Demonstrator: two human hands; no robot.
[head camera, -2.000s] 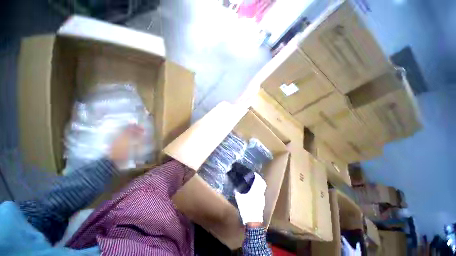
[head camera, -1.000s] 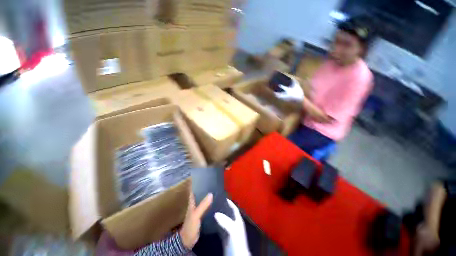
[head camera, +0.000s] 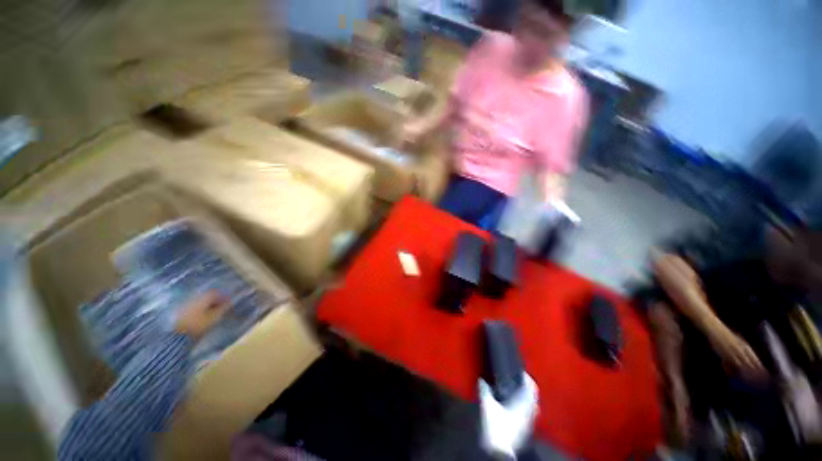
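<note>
My left hand (head camera: 200, 313), bare and blurred, is inside the open packing carton (head camera: 239, 383), over rows of bagged housings (head camera: 149, 302). Whether it holds one of them cannot be told. My right hand (head camera: 509, 419), in a white glove, has its fingers around the near end of a black housing (head camera: 502, 351) at the near edge of the red table cover (head camera: 388, 311). Whether that housing rests on the table or is slightly raised is unclear.
More black housings (head camera: 462, 270) stand on the red table, with a small whitish stick (head camera: 409, 263). A closed carton (head camera: 270, 185) is beside the packing carton. A person in pink (head camera: 518, 103) holds a dark piece across the table. Another person's arm (head camera: 707, 315) is at right.
The view has turned right. The grey piece between my hands is no longer there. My left hand has moved into the carton, and my right hand has reached a black housing at the table.
</note>
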